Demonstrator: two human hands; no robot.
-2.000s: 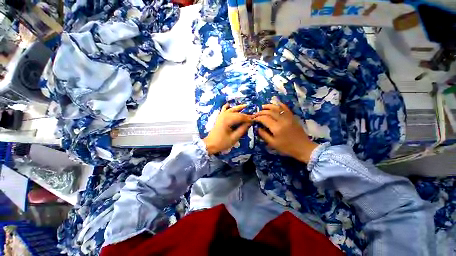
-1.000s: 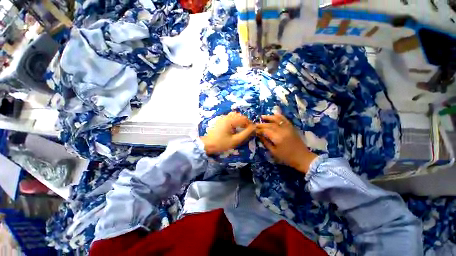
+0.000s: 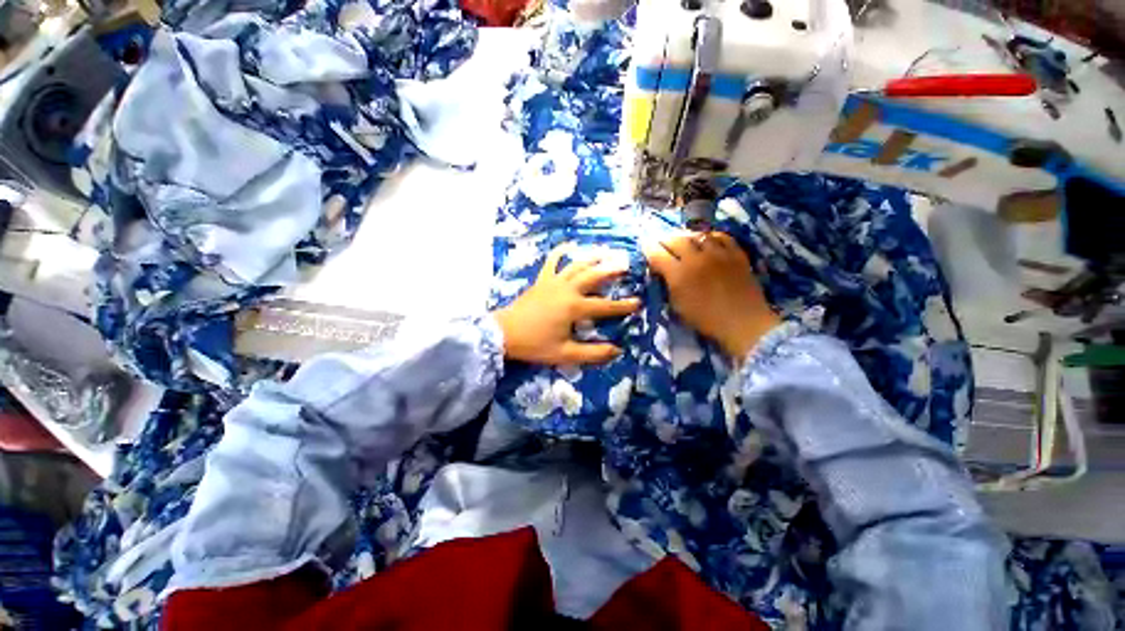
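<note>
A blue floral garment piece (image 3: 555, 234) lies under the white sewing machine head (image 3: 765, 123) and bunches to the right of it. My left hand (image 3: 561, 314) lies flat on the cloth with its fingers spread, left of the seam. My right hand (image 3: 709, 286) is just in front of the needle area, fingertips pressing the cloth near the seam. Its fingers are bent and partly hidden from above. The presser foot (image 3: 660, 197) is small and bright with glare; the needle itself cannot be made out.
A pile of floral and plain pale blue cloth (image 3: 216, 166) lies on the white table (image 3: 426, 228) at left. A red-handled tool (image 3: 960, 85) lies on the machine. Thread or tape strands (image 3: 1049, 419) hang at right. More floral cloth covers the lap.
The view has shifted, showing more of the machine head. My hands have parted: the left has flattened and spread its fingers, and the right has moved forward towards the needle.
</note>
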